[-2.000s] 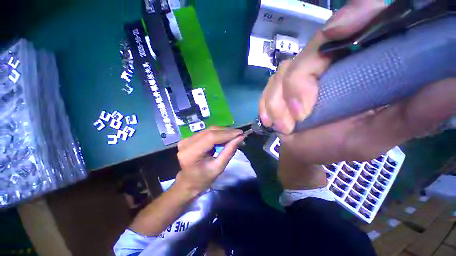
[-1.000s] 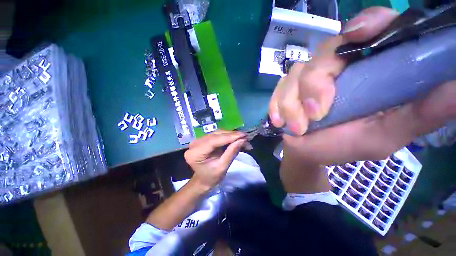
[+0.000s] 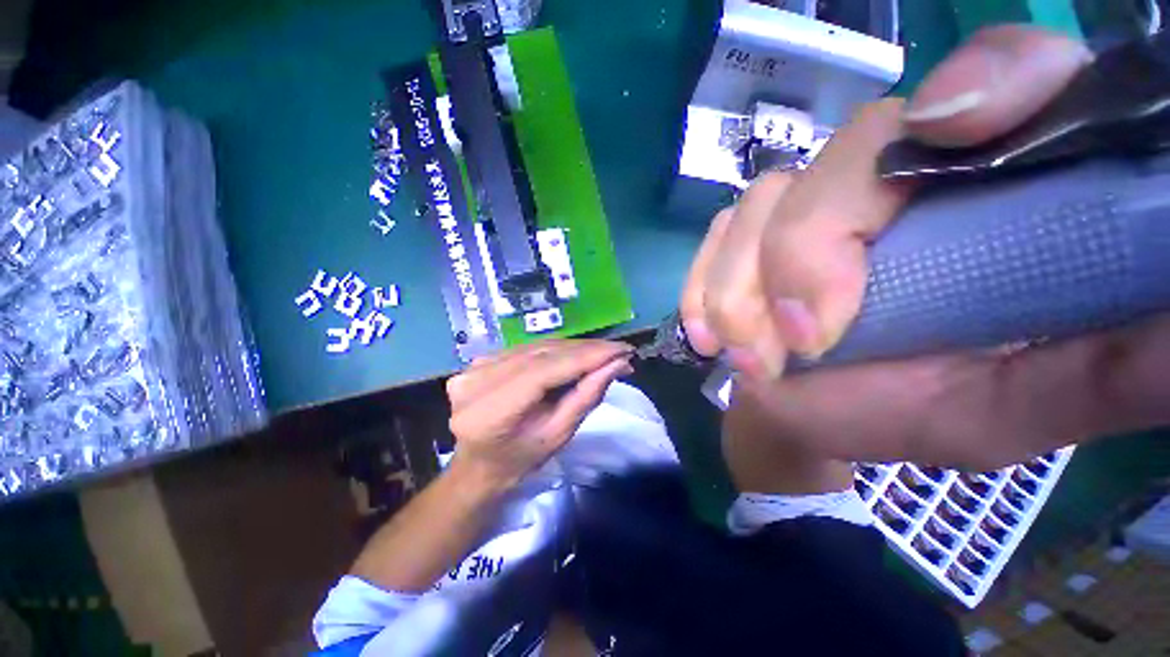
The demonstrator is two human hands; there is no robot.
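Observation:
My right hand (image 3: 796,257) grips the grey textured electric screwdriver (image 3: 1001,276), which lies sideways with its tip pointing left. My left hand (image 3: 533,398) pinches finger and thumb together at the driver's tip, near the bench edge. Something small and dark shows between the fingertips and the tip, too small to tell. Beyond my left hand, the green fixture (image 3: 584,193) bears a long black workpiece (image 3: 497,180) between silver blocks. Loose U-shaped metal clips (image 3: 349,308) lie left of the fixture.
A tall stack of clear blister trays (image 3: 103,295) stands at the left. The white screw feeder (image 3: 796,58) stands right of the fixture. A white compartment tray (image 3: 962,513) sits low at the right. A brown carton (image 3: 257,552) is below the bench. A small clear bag is partly visible at the top.
The view has shifted, so the bench things sit further right than two seconds ago. Both hands remain together at the driver's tip. The black workpiece stays in the fixture.

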